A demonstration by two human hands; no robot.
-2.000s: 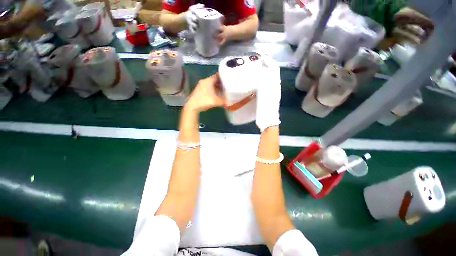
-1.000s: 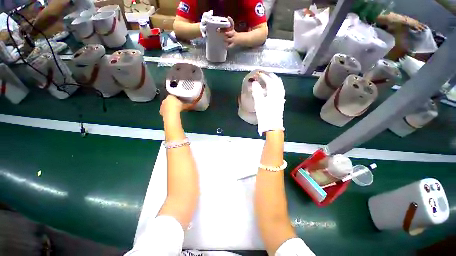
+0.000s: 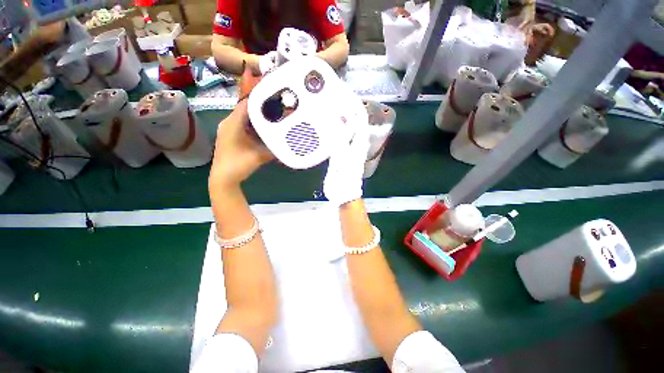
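A white appliance unit is held up in front of me, its end panel facing me. The panel shows a dark oval opening, a round port and a grille of fine parallel lines. My bare left hand grips the unit's left side; part of the fingers is hidden behind it. My gloved right hand is on its lower right side; white glove and white unit blend, so the fingers are unclear. Another white unit stands on the green belt just behind my right hand.
A white sheet lies under my forearms. A red tray with a bottle, pale-blue block and small cup sits right, beside a slanted metal post. A unit lies tilted at right. More units stand left and right. A person sits opposite.
Both hands were on separate units on the belt. My left hand has lifted its unit nearer to me, and my right hand has left the other unit and moved to the raised one.
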